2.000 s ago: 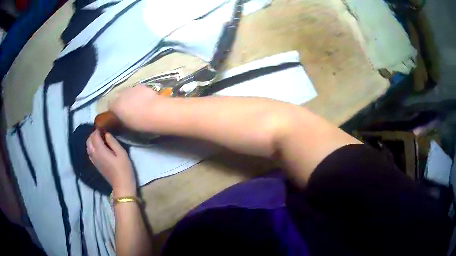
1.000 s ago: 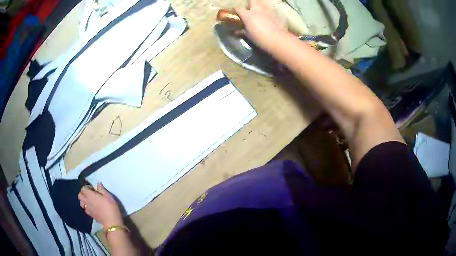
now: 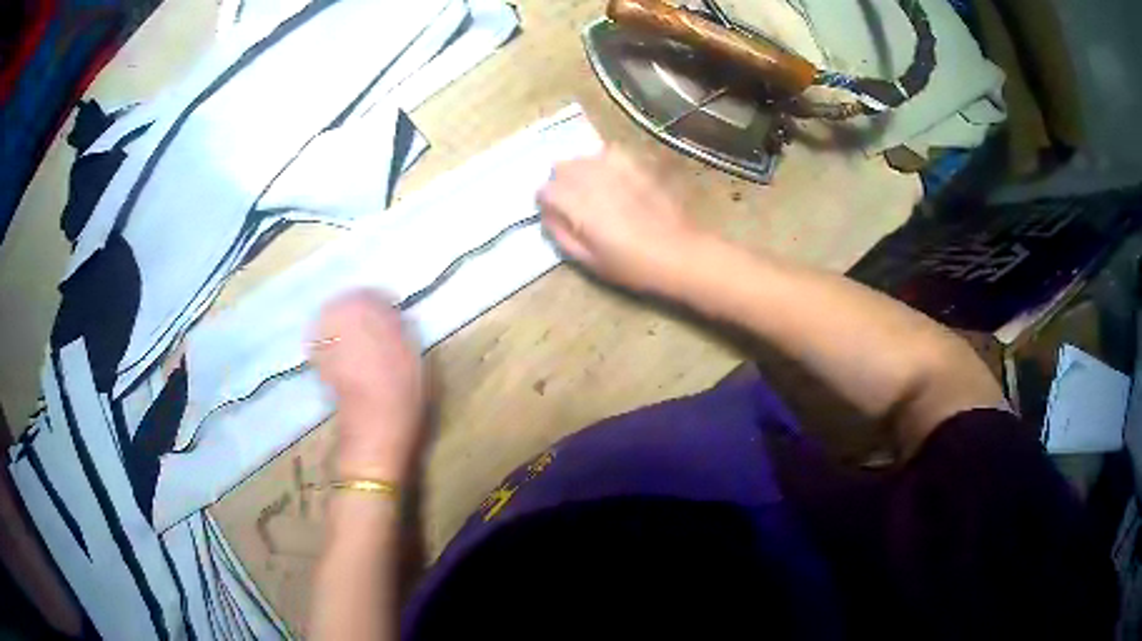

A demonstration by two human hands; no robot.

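Observation:
A long pale garment panel [image 3: 269,326] lies slantwise on the board in front of me, with a thin wavy dark line along it. My left hand [image 3: 370,363] is blurred and lies on the panel's middle, near that line. My right hand [image 3: 607,215] is at the panel's right end, fingers curled at its edge; whether it pinches the cloth cannot be told. The steam iron [image 3: 683,100] stands free at the upper right, its orange-brown handle [image 3: 714,44] untouched.
A pile of pale panels with dark ends [image 3: 232,169] lies at the upper left. Striped panels [image 3: 94,501] hang at the lower left edge. The thick iron cord [image 3: 920,63] curves over pale green cloth [image 3: 971,94] at the upper right. Dark printed bags [image 3: 1002,263] are at the right.
My right hand has let go of the iron and moved to the panel's right end. The panel now shows a thin wavy line instead of its dark stripe. My left hand has moved right along it.

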